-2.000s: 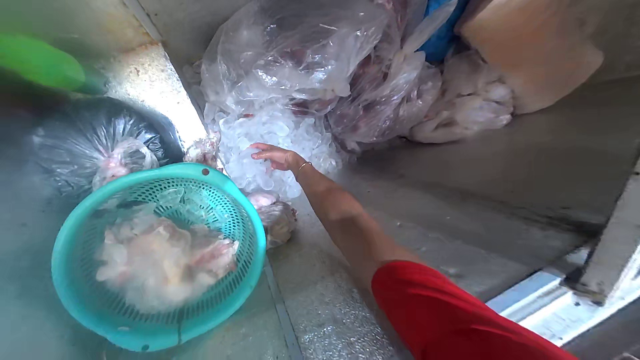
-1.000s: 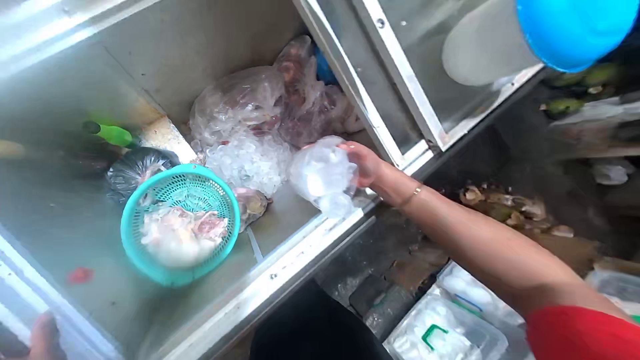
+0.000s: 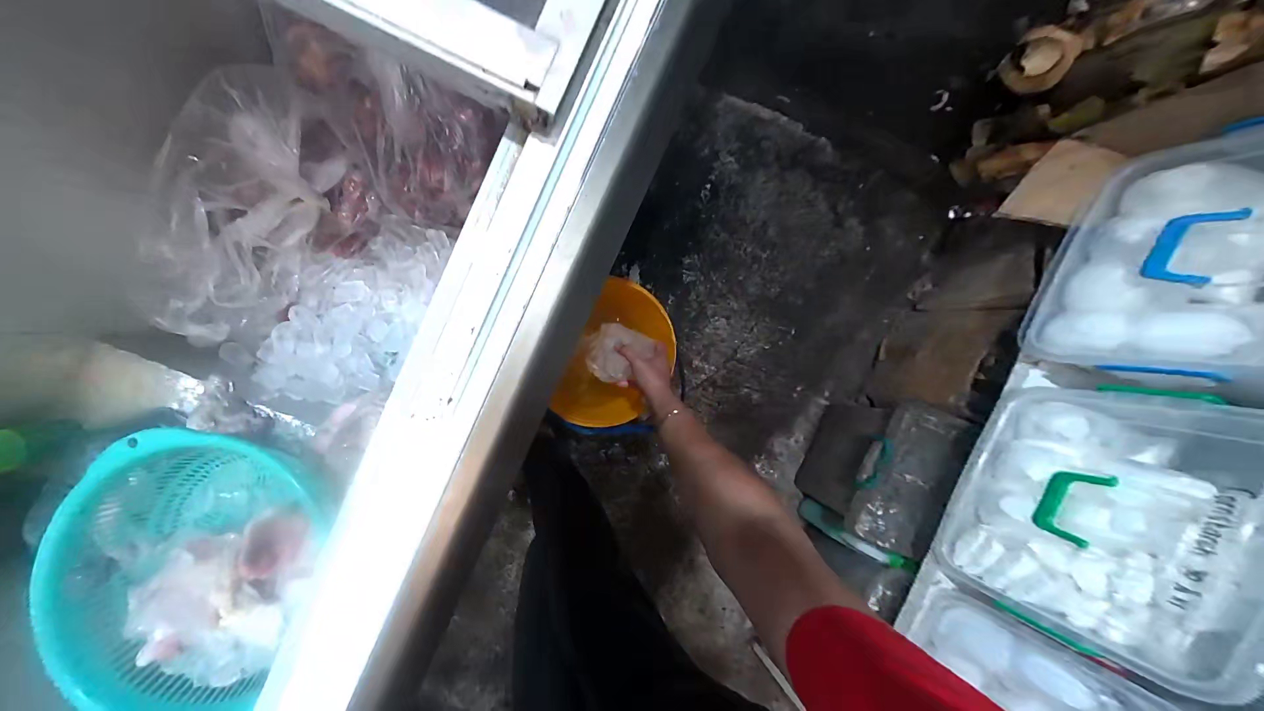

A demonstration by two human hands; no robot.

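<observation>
My right hand [image 3: 647, 370] reaches down into a yellow bucket [image 3: 660, 306] on the floor, its fingers closed on a translucent plastic bag [image 3: 614, 353]. To the left, inside a metal chest, loose ice [image 3: 341, 316] lies beside clear plastic bags of meat [image 3: 365, 148]. A teal perforated basket [image 3: 49, 553] in the chest's near part holds pale raw meat [image 3: 212, 602], partly blurred. My left hand does not show.
The chest's metal rim [image 3: 513, 336] runs diagonally between chest and bucket. At the right stand lidded clear containers [image 3: 1096, 523] with blue and green handles, filled with white contents. Flattened cardboard [image 3: 948, 346] and scraps lie on the dark floor [image 3: 750, 267].
My right hand was over the ice, then held the clear bag near the chest's rim, and is now down in the yellow bucket. The view has swung right.
</observation>
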